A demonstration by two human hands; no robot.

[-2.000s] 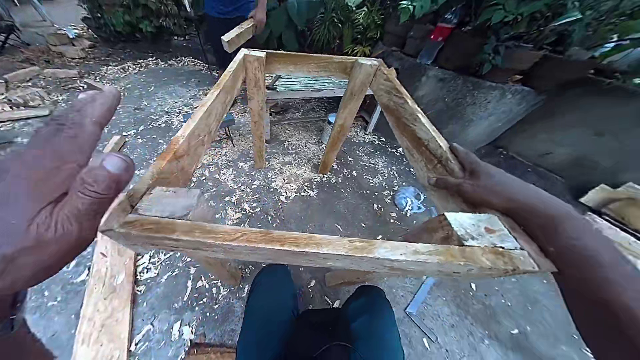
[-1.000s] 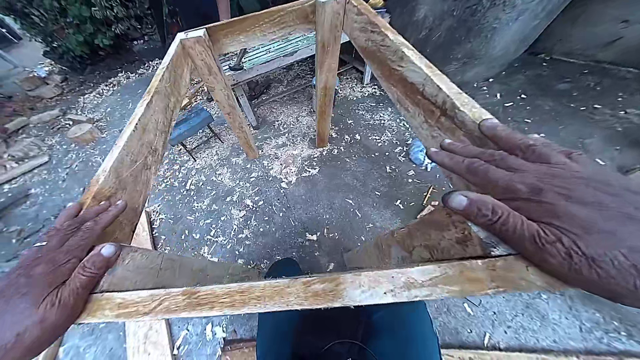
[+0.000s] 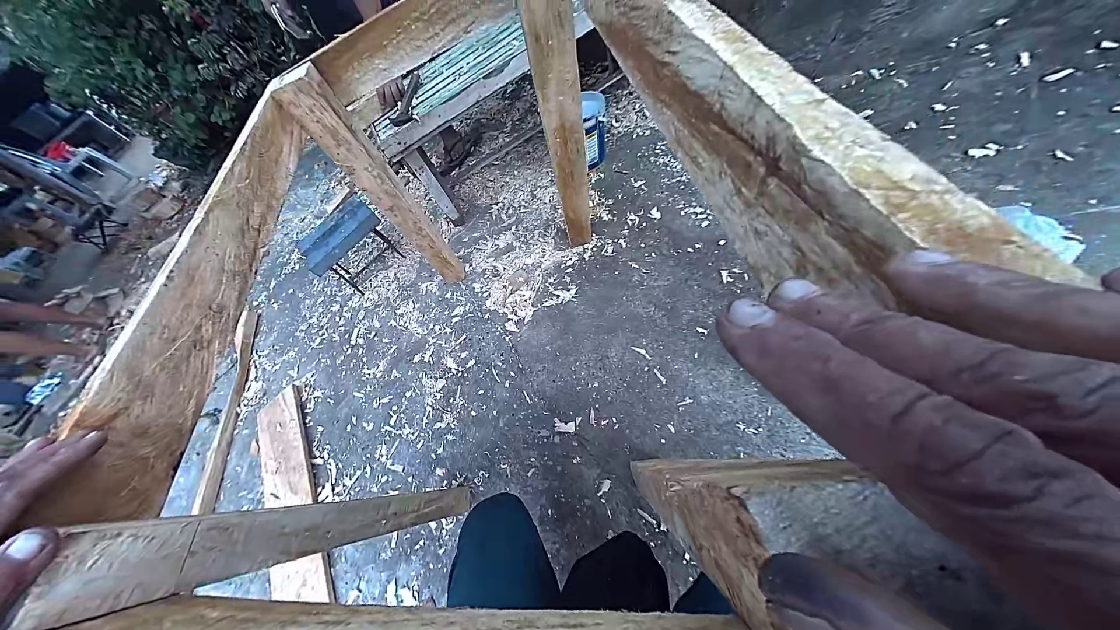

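Observation:
A rough wooden frame with legs (image 3: 398, 188) surrounds my view, its near rail (image 3: 420, 618) running along the bottom edge. At lower left, partly cut off by the view, my left hand (image 3: 44, 490) rests at the side board (image 3: 210, 227), fingers apart. My right hand (image 3: 945, 411) spreads over the right corner, its fingertips at the inner face of the right board (image 3: 770, 175) and its thumb by a near leg (image 3: 726, 525). Whether the thumb touches that leg is hard to tell. The other near leg (image 3: 332, 534) slants inward beside my left hand.
Beyond the frame stands a slatted bench (image 3: 464, 70), with another person's hand (image 3: 391, 92) by a tool on it. A small blue stool (image 3: 341, 236), a bucket (image 3: 594, 131), loose planks (image 3: 293, 472) and wood shavings (image 3: 516, 293) are on the concrete floor. A person's limbs (image 3: 44, 328) show at left.
Two seconds ago my left hand was raised off the frame; now it is at the left board. My right hand has shifted onto the near right corner. The view has moved closer and tilted down.

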